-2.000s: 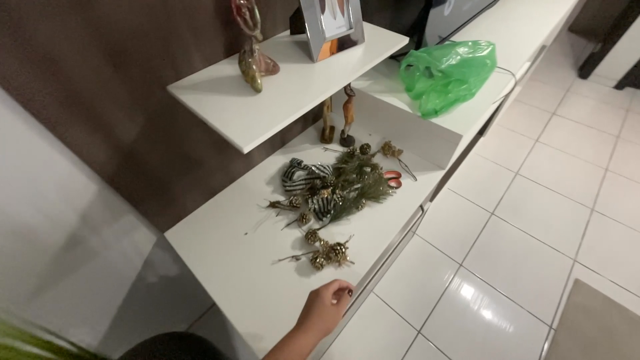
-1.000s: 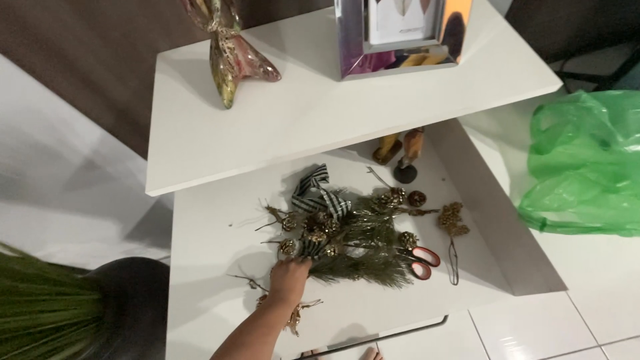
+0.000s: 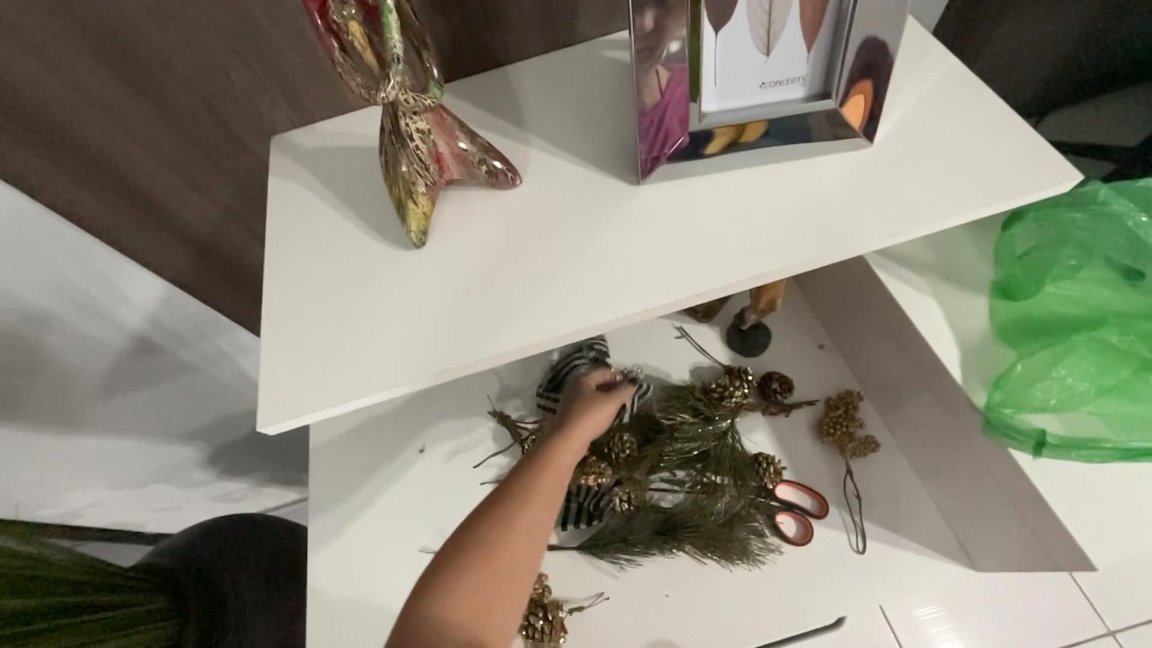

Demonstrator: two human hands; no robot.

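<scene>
One of my hands (image 3: 594,400), seemingly the left, reaches under the shelf with its fingers on a black-and-white striped ribbon (image 3: 580,364); whether it grips the ribbon is unclear. Below and right of it lie green artificial pine sprigs (image 3: 684,531) with gold-tinted pine cones (image 3: 621,445). Scissors with red-and-black handles (image 3: 801,513) lie at the sprigs' right end, their blades hidden. A gold berry pick (image 3: 846,427) with a looped wire stem lies farther right. Another pine cone cluster (image 3: 544,616) is beside my forearm. My other hand is out of view.
A white shelf (image 3: 558,261) overhangs the work surface, bearing a glossy fish-tail-shaped ornament (image 3: 414,171) and a mirrored picture frame (image 3: 765,135). A figurine base (image 3: 749,335) stands beneath. An upright white panel (image 3: 936,432) separates off a green plastic bag (image 3: 1071,333). A dark planter (image 3: 234,576) stands lower left.
My hand has moved from the near edge of the surface to the pine cones and then farther back onto the striped ribbon. The view has come much closer.
</scene>
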